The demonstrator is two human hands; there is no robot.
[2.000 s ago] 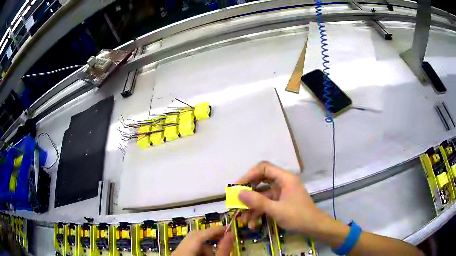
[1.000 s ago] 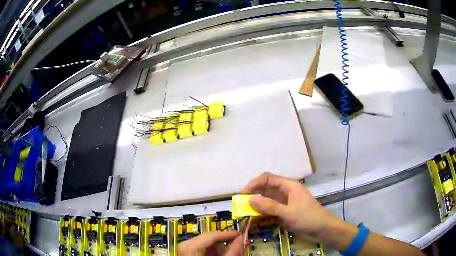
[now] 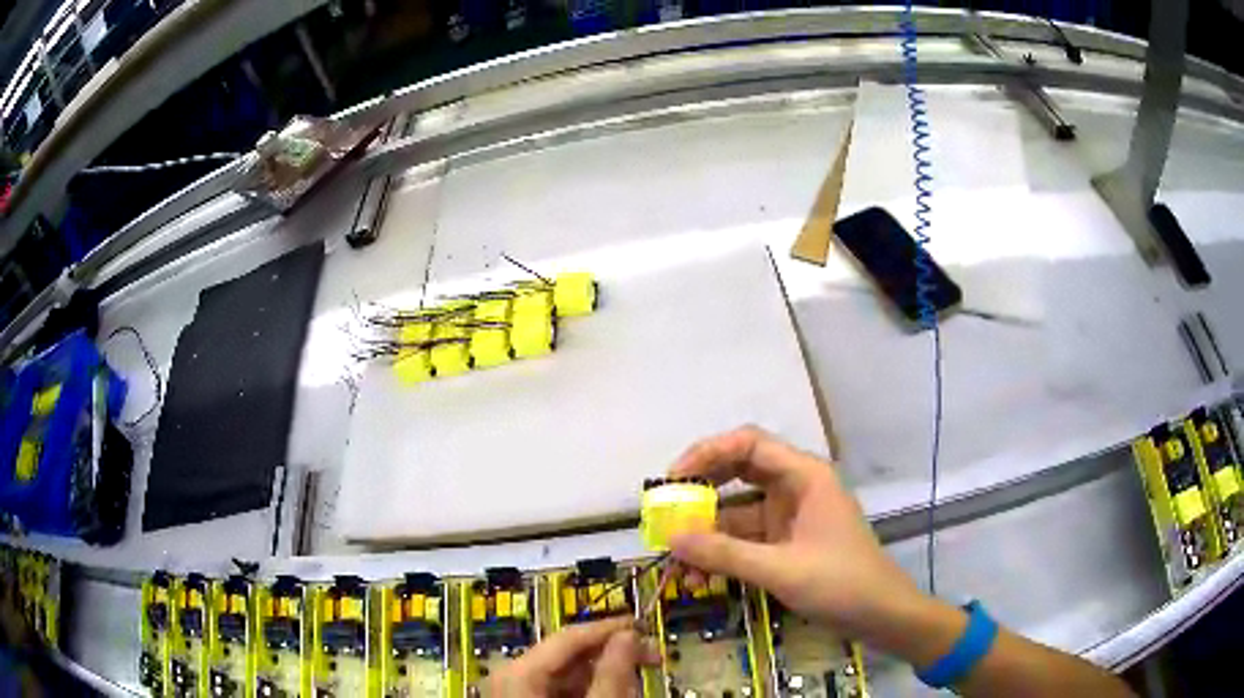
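Observation:
My right hand (image 3: 805,539), with a blue wrist band (image 3: 963,646), holds a yellow taped transformer (image 3: 678,516) between thumb and fingers above the row of boards. Its dark row of pins faces up and away. Thin lead wires (image 3: 655,589) hang from its lower side. My left hand (image 3: 580,661), cut off by the bottom edge, pinches at the ends of these wires, just over the boards. Power supply boards (image 3: 416,630) stand side by side with yellow edge strips; those under my hands are partly hidden.
Several loose yellow transformers (image 3: 532,325) lie on the white pad (image 3: 600,430). A black mat (image 3: 229,396) and blue bin (image 3: 48,423) are at left. A phone (image 3: 896,263), cardboard (image 3: 824,198) and hanging blue coiled cord (image 3: 922,164) are at right. More boards (image 3: 1191,491) lie far right.
The transformer has tilted in my right hand, so its pin side shows more. My left hand stays at the wires. The whole view has shifted a little.

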